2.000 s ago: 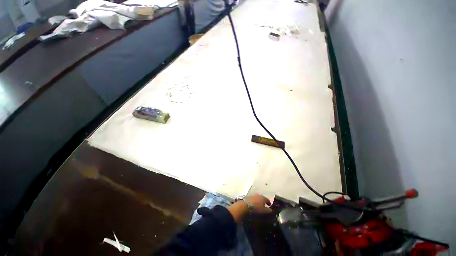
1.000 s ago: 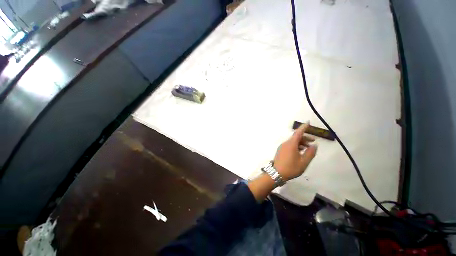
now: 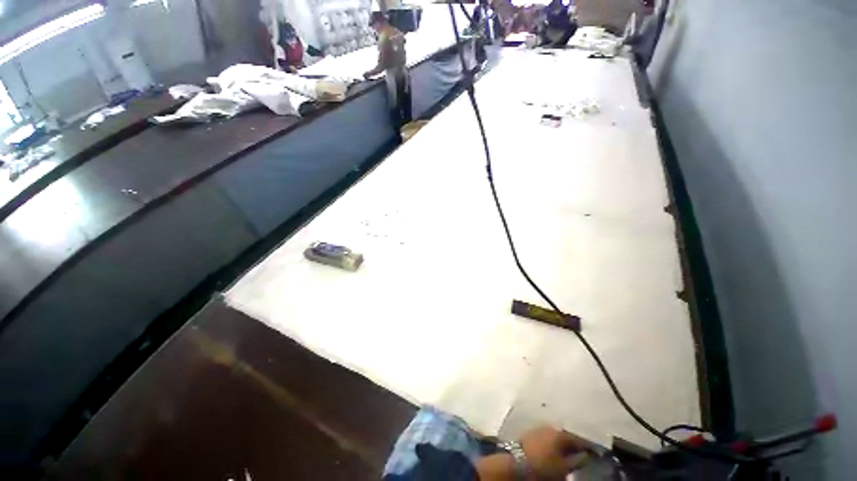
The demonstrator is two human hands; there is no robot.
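Note:
The white fabric lay (image 3: 442,282) covers the long table, its straight front edge across the brown table top. A dark bar with a yellowish middle (image 3: 546,316) lies on it, the black power cable (image 3: 505,218) crossing its right end. A grey block (image 3: 333,256) lies further left. The cutting machine (image 3: 752,453) is mostly cut off at the bottom right. My left hand (image 3: 550,453), with a metal watch at the wrist, is at the lay's front edge beside a silver machine part. It is blurred and its fingertips are hidden. My right hand is not in view.
A pale wall (image 3: 775,235) runs along the right, beside the table's green edge. Small scraps (image 3: 573,109) lie far up the lay. Another long table (image 3: 141,178) at the left holds crumpled white cloth (image 3: 249,87). A person (image 3: 389,66) stands beyond it, with others further back.
The view has tilted up, showing the far room. My left hand reached over the lay at the dark bar a second ago and is now back at the front edge by the machine.

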